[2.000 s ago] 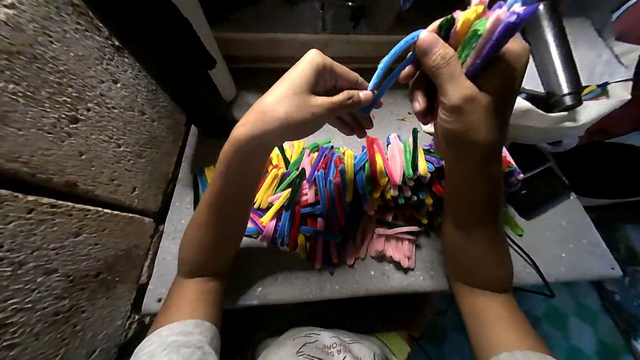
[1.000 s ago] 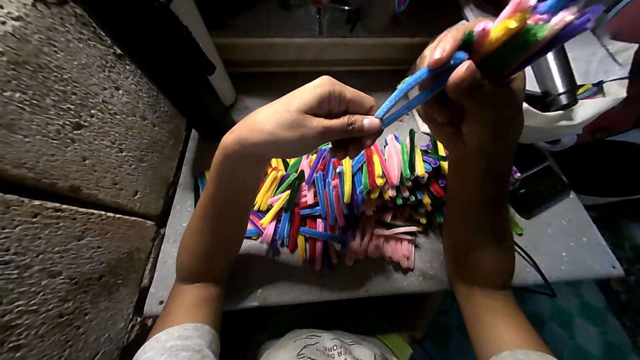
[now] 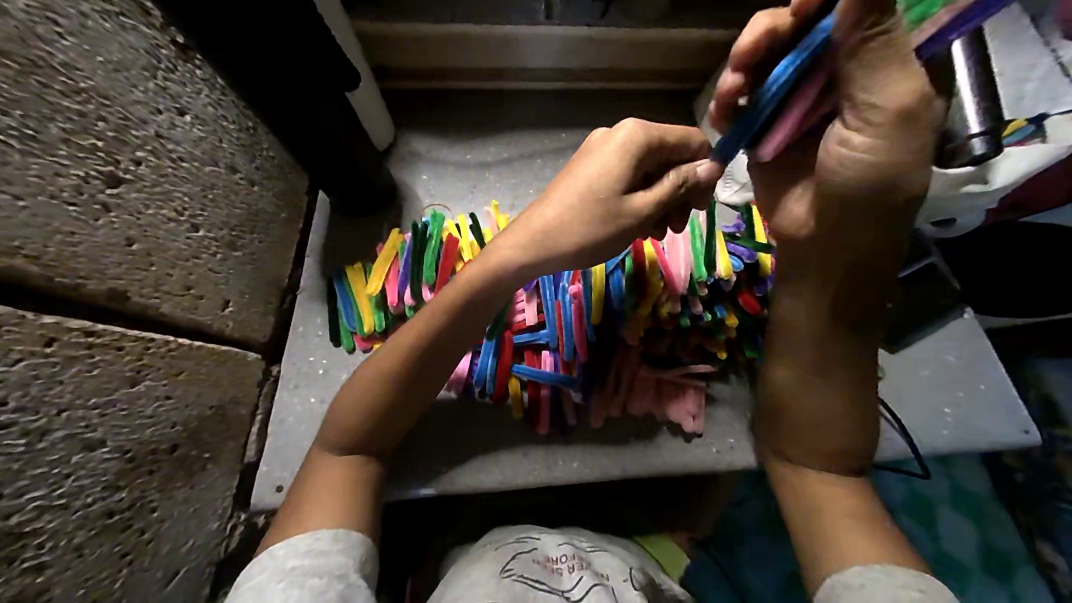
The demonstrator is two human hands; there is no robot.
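Note:
My left hand (image 3: 628,188) pinches the lower end of a blue fuzzy strip, likely a folded pipe cleaner (image 3: 775,88), between thumb and fingers. The strip's upper part lies against my right hand (image 3: 854,126), which is raised at the upper right and grips a bundle of such strips. Pink ones show at its palm, and green and purple ones (image 3: 963,25) stick out beyond it, cut off by the frame's top. Below both hands, a long heap of folded multicoloured strips (image 3: 569,318) lies across the grey speckled table, partly hidden by my left forearm.
The grey table (image 3: 519,456) meets a rough block wall (image 3: 126,167) at left. A black post (image 3: 276,92) stands at its back left corner. To the right are a dark cylinder with a shiny side (image 3: 976,100), a white bag (image 3: 963,184), a dark box (image 3: 921,293) and a black cable (image 3: 909,435).
My right hand has turned, so the bundle is now mostly hidden behind it or out of frame. The blue strip, earlier an open loop between my hands, now lies along my right hand.

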